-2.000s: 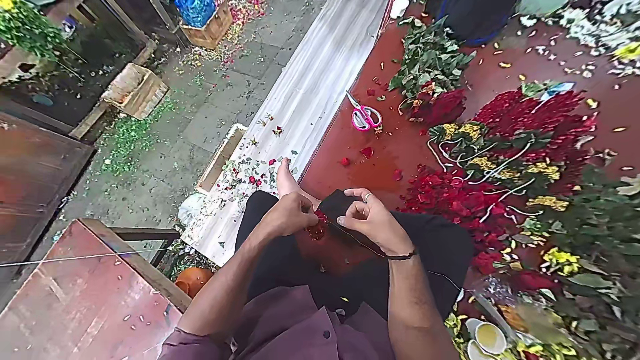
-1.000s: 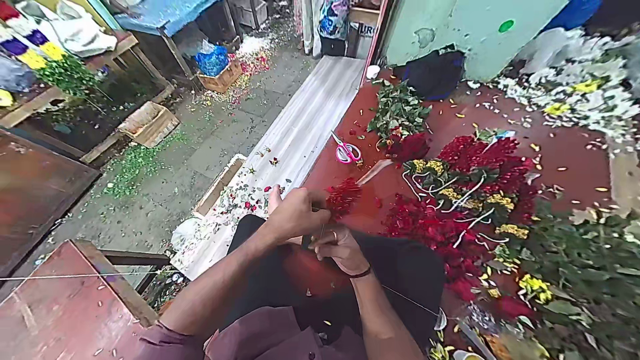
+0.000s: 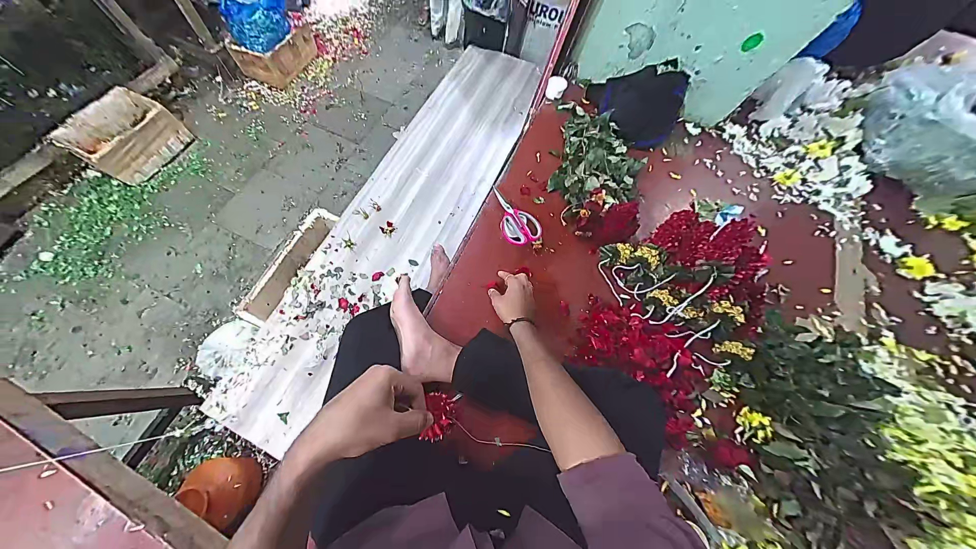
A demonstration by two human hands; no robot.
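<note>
My left hand pinches the end of a bunch of red flowers above my lap, and a thin thread trails from the bunch to the right. My right hand reaches down onto the red floor, fingertips at a few red petals; whether they grip a petal is hidden. Just beyond it lie scissors with pink handles. Further right are a heap of red petals and red garlands with yellow flowers and white strings.
Leafy stems lie behind the scissors, a dark bag beyond them. Green leaves spread at right. A pale plank strewn with petals runs along the left, beside a shallow box. An orange pot stands at lower left.
My hands were close together over my lap; now they are apart, the right one having moved forward to the red floor. The red flower bunch now shows plainly at my left hand.
</note>
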